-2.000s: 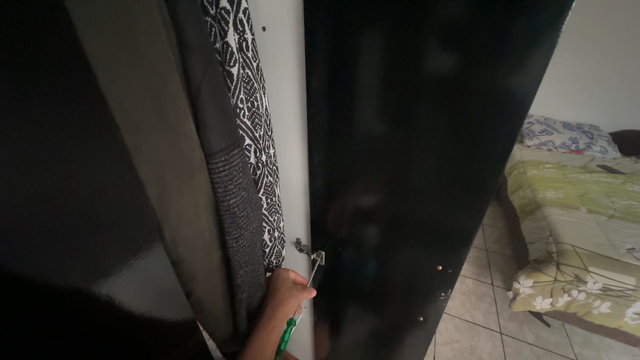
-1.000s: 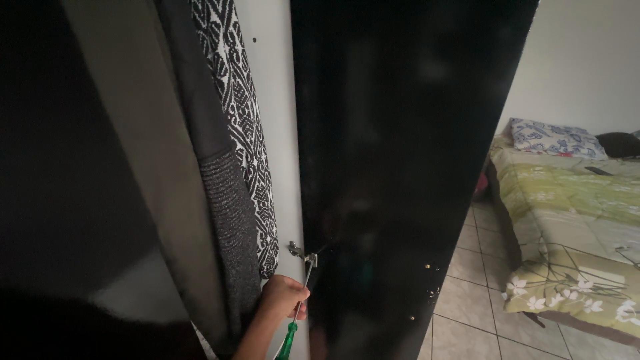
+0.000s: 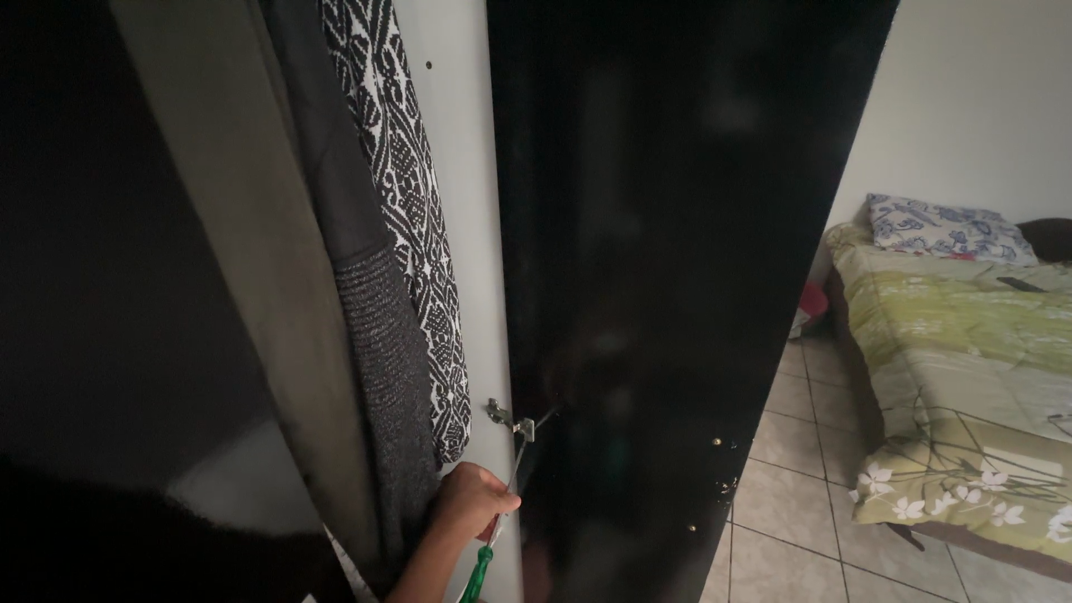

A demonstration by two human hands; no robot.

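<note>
My left hand (image 3: 477,500) reaches in from the bottom and pinches the thin metal shaft of a screwdriver (image 3: 477,574) with a green handle. The shaft slants up from my fingers to a metal hinge (image 3: 525,430), which sits at the joint between a white cabinet side panel (image 3: 477,251) and a glossy black door (image 3: 653,293). The tip's exact contact is too small to tell. Just above my left hand hangs a black-and-white patterned garment (image 3: 419,226), beside a dark grey one (image 3: 377,335). The lower end of the handle meets the frame's bottom edge; my right hand cannot be made out.
Another glossy black panel (image 3: 109,293) with a grey-brown edge (image 3: 243,251) stands at the left. Small metal fittings (image 3: 717,441) dot the black door's far side. Beyond it are a tiled floor (image 3: 787,536) and a bed (image 3: 946,335) with a patterned pillow (image 3: 950,228).
The view has shifted slightly. My left hand stays at the screwdriver shaft below the hinge, with no plain change in its hold.
</note>
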